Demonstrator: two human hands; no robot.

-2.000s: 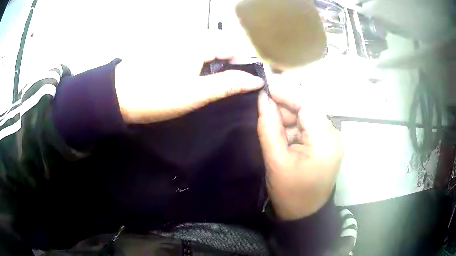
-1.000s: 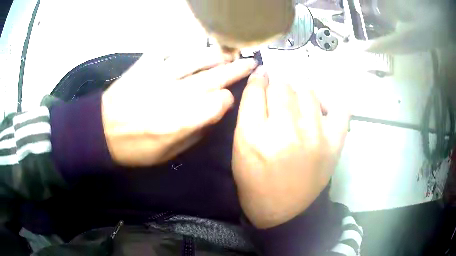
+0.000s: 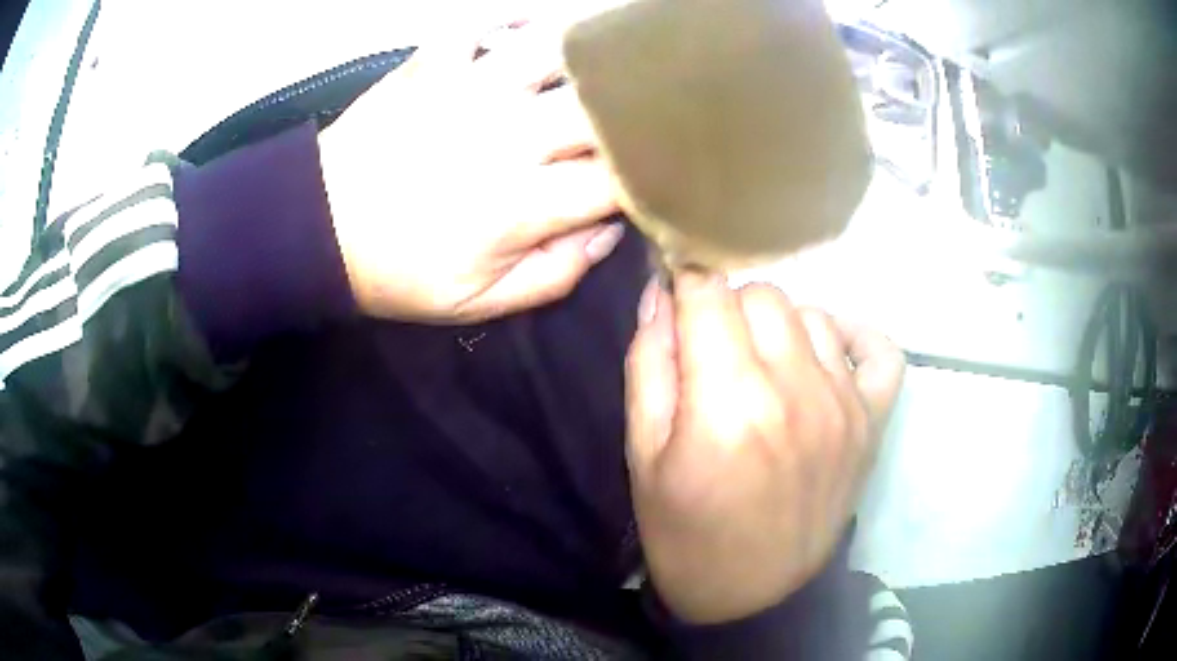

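Observation:
A dark purple-black cloth [image 3: 516, 400] lies across the near side and the lap, with a small loose thread on it. My left hand [image 3: 478, 194] lies palm down on the cloth, fingers pointing right, fingertips partly behind a blurred tan shape [image 3: 723, 129]. My right hand [image 3: 755, 426] is at the cloth's right edge, thumb and index fingertip close together at a small dark bit of it just below the tan shape. The needle area is hidden by the tan shape and glare.
The white machine table [image 3: 981, 465] shows at the right, with a dark line across it. Pale metal frame parts [image 3: 955, 129] stand upper right. Dark looped cable [image 3: 1116, 362] hangs far right. A stitched dark cloth edge [image 3: 303, 97] shows beyond my left wrist.
The tan shape has come lower in view and covers the metal disc area. My left hand has moved up and apart from my right hand, whose fingers are more curled.

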